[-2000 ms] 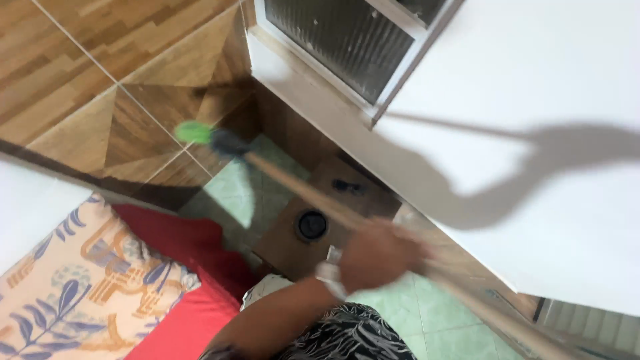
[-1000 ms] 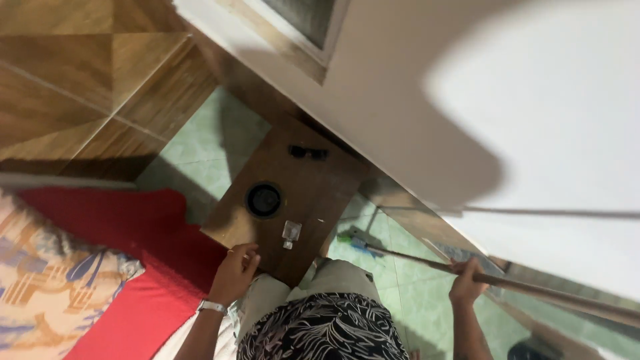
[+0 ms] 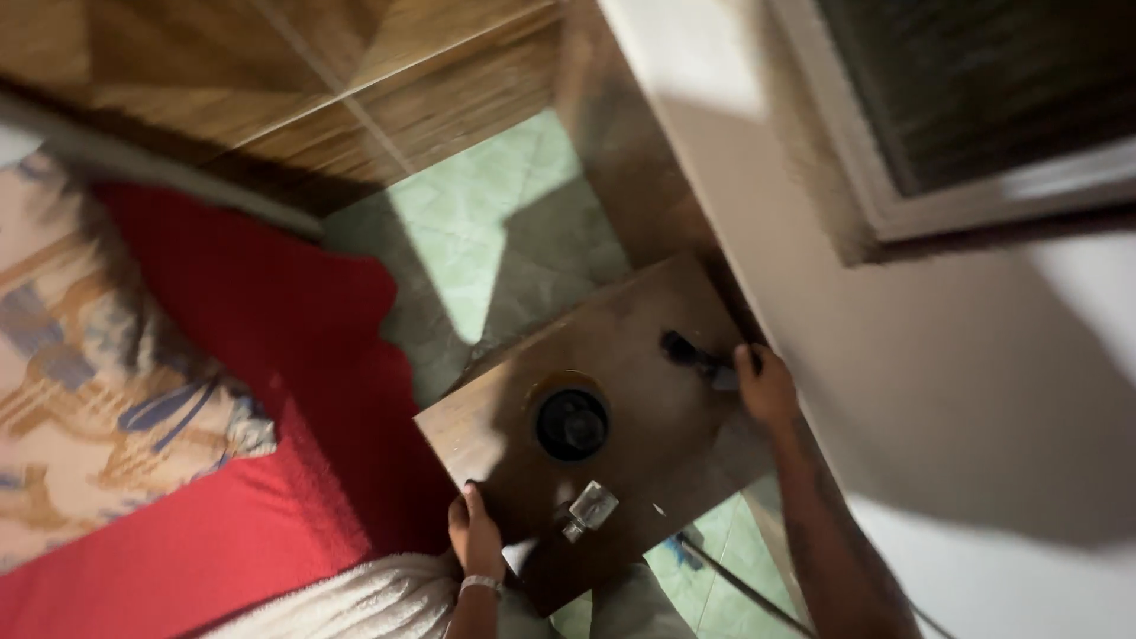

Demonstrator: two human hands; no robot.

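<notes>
A small wooden table (image 3: 639,426) stands between the bed and the wall. My left hand (image 3: 476,531), with a bracelet at the wrist, grips its near left edge. At its right edge my right hand (image 3: 767,389) is closed on the tabletop, beside a dark object (image 3: 697,353) that is too blurred to name. On the tabletop lie a round black dish (image 3: 572,424) and a small clear glass bottle (image 3: 591,508). A long-handled tool with a thin stick (image 3: 745,589) and a blue end (image 3: 686,550) rests low at the right, held by neither hand.
To the left is a bed with a red sheet (image 3: 328,426) and a patterned pillow (image 3: 98,373). Green floor tiles (image 3: 497,222) show beyond the table. A white wall (image 3: 958,399) with a framed window (image 3: 967,115) rises at the right; a cream blanket (image 3: 355,603) lies near me.
My right hand has let go of the long-handled tool and taken hold of the table's right edge. My left hand, near the table before, now grips its left edge.
</notes>
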